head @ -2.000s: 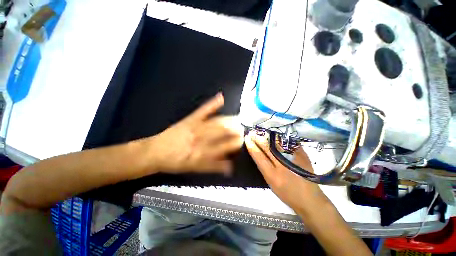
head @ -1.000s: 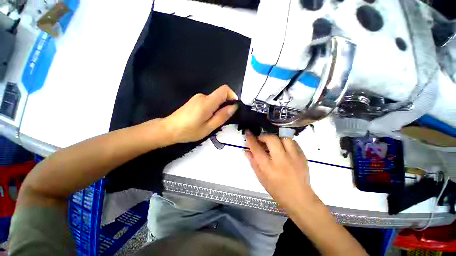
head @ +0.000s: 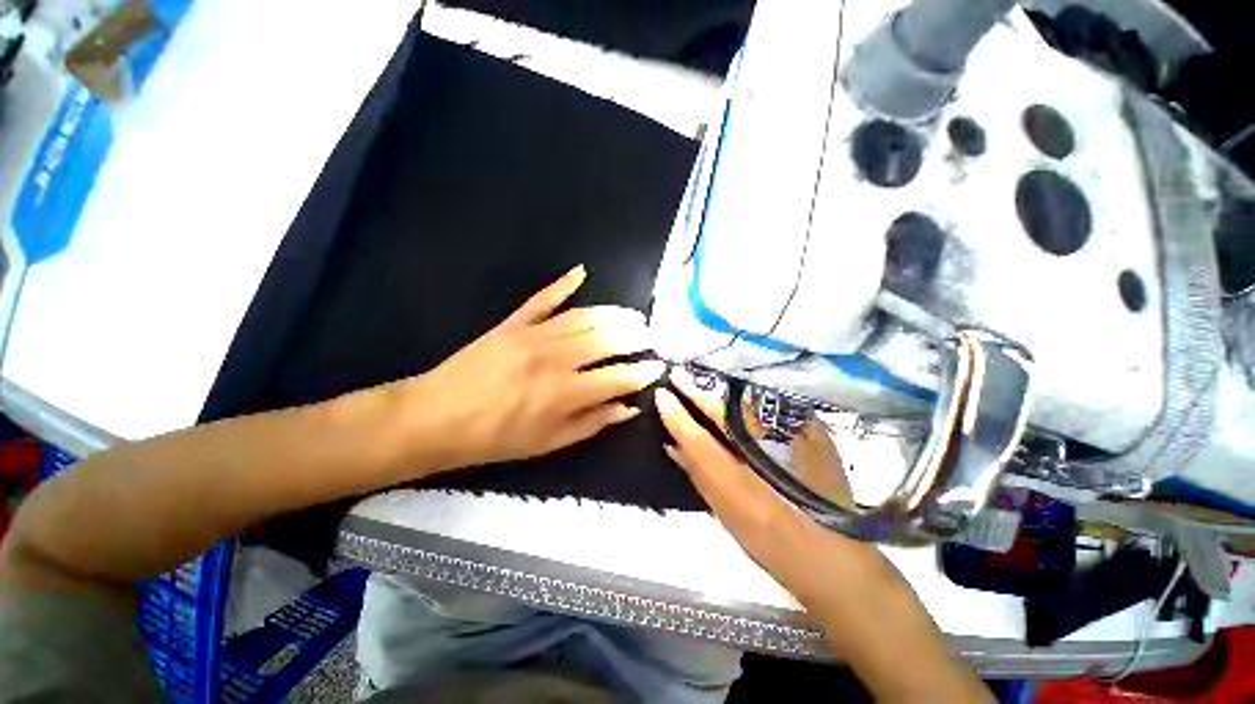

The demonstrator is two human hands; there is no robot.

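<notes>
A large black fabric piece (head: 468,220) lies on the white machine table, left of the sewing machine head (head: 785,179), with frayed edges at its top and front. My left hand (head: 544,378) lies on the cloth, palm down with fingers spread, fingertips near the needle area. My right hand (head: 750,481) is at the cloth's right end, fingertips on it just in front of the presser foot area (head: 778,413). The machine's curved metal part partly hides my right hand. Whether its fingers pinch the cloth cannot be told.
A smartphone (head: 1012,550) and a small black item (head: 1094,591) lie right of my right hand, beside a white cable (head: 1145,626). The table edge with a scale (head: 578,594) runs in front. A blue basket (head: 186,626) stands below left. More dark cloth (head: 647,28) lies beyond.
A second ago both hands worked at a bunched cloth edge by the needle. Now the cloth lies flat there, my left hand is spread on it, and the view has shifted.
</notes>
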